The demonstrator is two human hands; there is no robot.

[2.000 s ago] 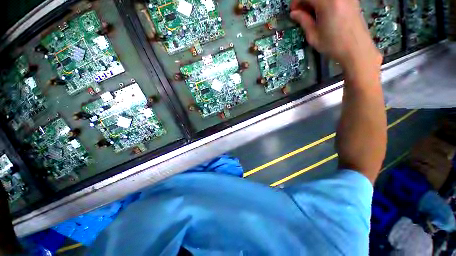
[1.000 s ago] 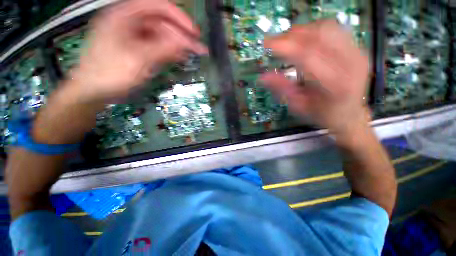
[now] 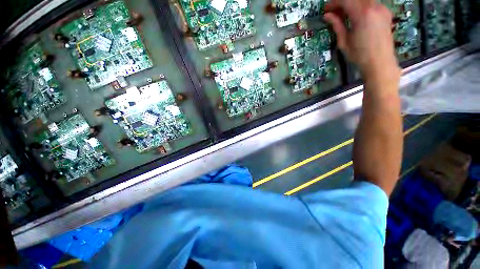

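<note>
Green circuit boards (image 3: 245,81) crowded with parts lie in grey-green carrier pallets (image 3: 176,68). One board (image 3: 148,116) lies at the middle left, with a pale tilted square on it. Another board (image 3: 310,59) lies just left of and below my right hand. My right hand (image 3: 363,29) is at the top edge, over the pallets, its fingers curled with thumb and fingertips close together. The fingertips are partly cut off and blurred, so whether they hold a small part cannot be told. My left hand is out of the picture.
A silver metal rail (image 3: 231,144) runs between the pallets and my light blue smock (image 3: 237,220). Black bars separate the pallets. Clear plastic sheeting (image 3: 442,86) hangs at the right. Blue bins and another person's covered head show at lower right, beyond yellow floor lines.
One second ago both hands were over the pallets with fingers apart. My left hand has since left the picture, and my right hand has moved up to the top edge. The view has turned.
</note>
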